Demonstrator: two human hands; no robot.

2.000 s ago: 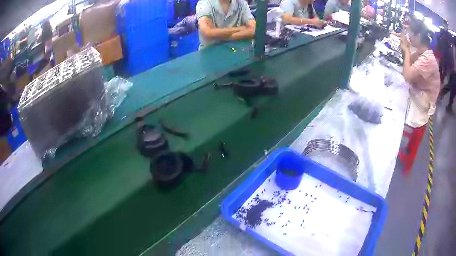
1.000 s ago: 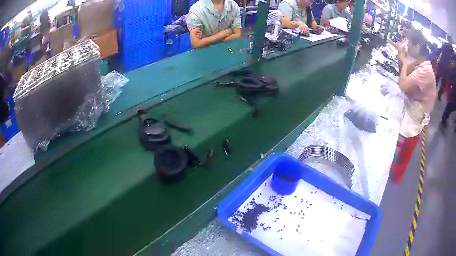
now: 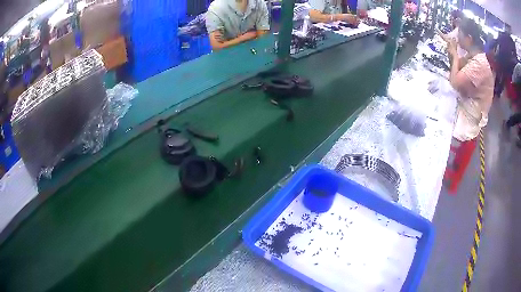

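Note:
Neither of my hands is in view. The blue screw tray (image 3: 425, 251) lies nearest in front of me on the bench, cut off by the lower edge. Its white lining holds a dark heap of screws (image 3: 281, 239) at the left and scattered ones across the middle. A small blue cup (image 3: 319, 193) stands in the tray's far left corner. Beside the tray's far side lies a stack of curved metal headbands (image 3: 371, 165). Black ear cups (image 3: 197, 174) with loose dark pieces lie on the green belt, and another headphone assembly (image 3: 287, 85) lies farther along.
The green belt (image 3: 114, 228) runs beside the bubble-wrapped bench (image 3: 228, 274). A plastic-wrapped tray stack (image 3: 63, 114) stands beyond it. Green posts (image 3: 393, 48) rise along the line. A person with folded arms (image 3: 237, 25) is across the belt; another (image 3: 473, 74) sits at the right.
The view has shifted slightly. The ear cups on the belt have moved a little relative to the tray stack and bench. The tray and its contents look the same.

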